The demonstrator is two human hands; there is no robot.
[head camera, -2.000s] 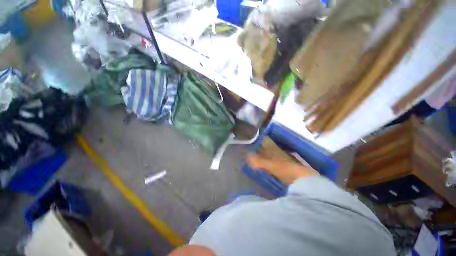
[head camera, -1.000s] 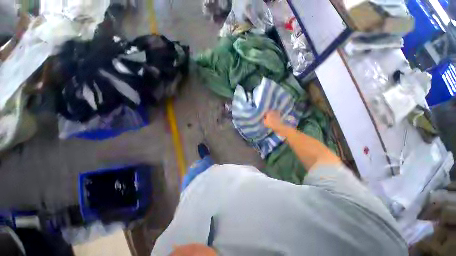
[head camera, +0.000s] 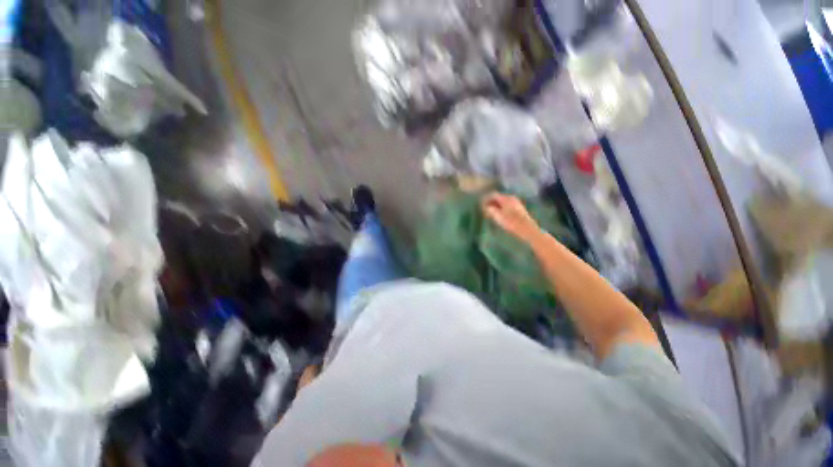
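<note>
My right hand [head camera: 510, 215] is in front of the green cloth heap [head camera: 457, 242] beside the table. Its fingers look loosely curled, but blur hides whether they hold or touch anything. A small patch of skin at the left edge of my grey shirt may be part of my left hand [head camera: 309, 375]; its fingers are not visible. Clear or whitish plastic bags [head camera: 493, 141] lie just beyond the green heap.
A long pale table [head camera: 680, 137] with a blue edge runs along the right. A yellow line [head camera: 247, 109] marks the grey floor [head camera: 320, 82]. White cloth [head camera: 78, 264] hangs or is piled at left, beside dark pieces [head camera: 219, 392]. My shod foot [head camera: 363, 202] shows ahead.
The view has moved forward along the table. The striped cloth and blue bin have left view. My right hand has shifted slightly right; a skin patch now shows at my left side.
</note>
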